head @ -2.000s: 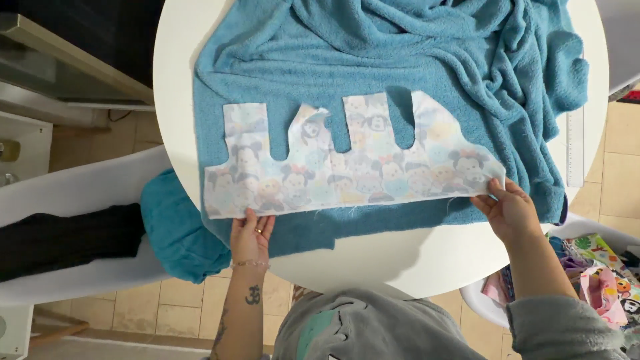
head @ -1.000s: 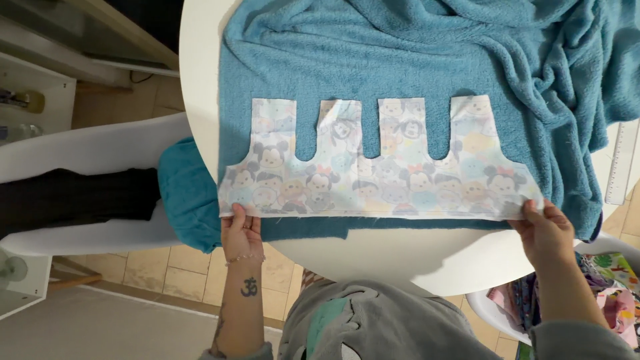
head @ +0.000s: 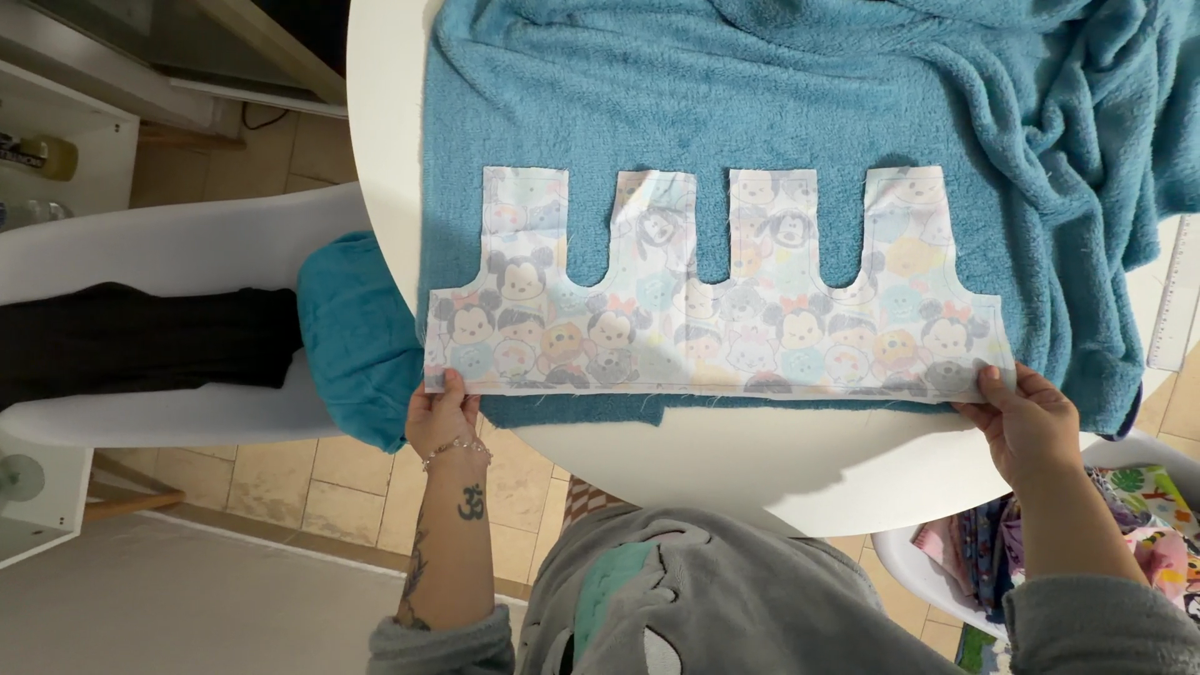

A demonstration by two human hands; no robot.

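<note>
A cut fabric piece [head: 694, 328], pale with a cartoon-face print and four upright tabs, lies spread on a blue fleece fabric [head: 750, 103]. My left hand [head: 443, 412] pinches its lower left corner between thumb and fingers. At the lower right corner my right hand [head: 1027, 417] grips the cloth, thumb on top. A drawn line runs just inside the cut edges. Below the long straight bottom edge, a strip of the blue fleece shows. The fingers under the cloth are partly hidden.
The round white table [head: 750, 469] carries the fleece, bunched at right, and a clear ruler [head: 1177, 291]. A white tub [head: 923, 562] of colourful fabrics stands below right. At left, a white chair [head: 169, 234] holds black cloth [head: 159, 337] and teal cloth [head: 361, 337].
The printed piece's right part, slanted and folded over two seconds ago, now lies flatter with its tabs upright. Both hands keep hold of the lower corners, the right one now farther from the left.
</note>
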